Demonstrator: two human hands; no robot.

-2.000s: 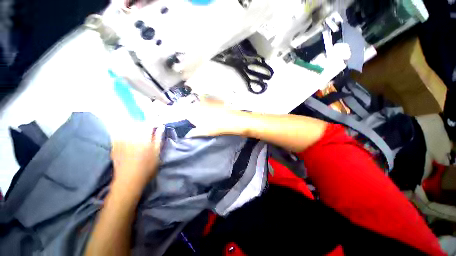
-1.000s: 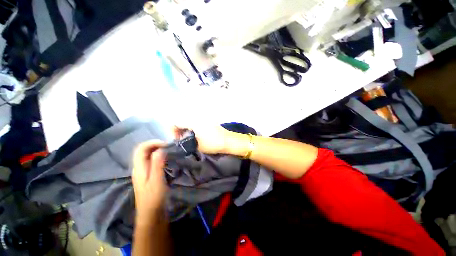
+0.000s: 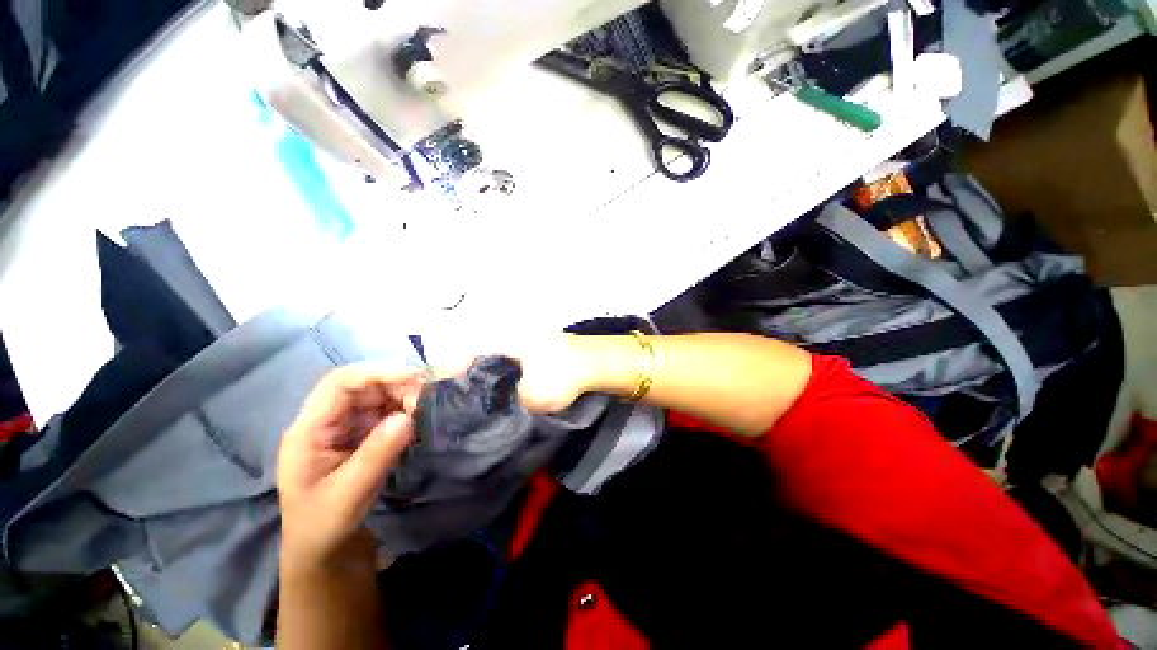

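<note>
A large grey garment [image 3: 165, 483] with black parts lies over the table's front edge and my lap. My left hand [image 3: 343, 451] pinches its bunched edge between thumb and fingers. My right hand [image 3: 539, 368], with a gold bracelet at the wrist, holds a bunched dark part [image 3: 476, 413] of the same garment; its fingers are partly hidden and washed out by glare. A light grey strip beside black [image 3: 618, 447] hangs below my right wrist. The sewing machine [image 3: 438, 64] stands beyond my hands, its needle area [image 3: 454, 155] away from the cloth.
Black-handled scissors [image 3: 673, 117] and a green-handled tool [image 3: 837, 107] lie on the white table [image 3: 634, 241] at the right of the needle. A bright blue object [image 3: 305, 172] is left of it. A grey-and-black heap [image 3: 926, 305] and a cardboard box [image 3: 1085, 178] are at the right.
The garment and both hands have come away from the needle toward my lap. The dark part is now bunched up and turned between my hands. The camera view has also shifted.
</note>
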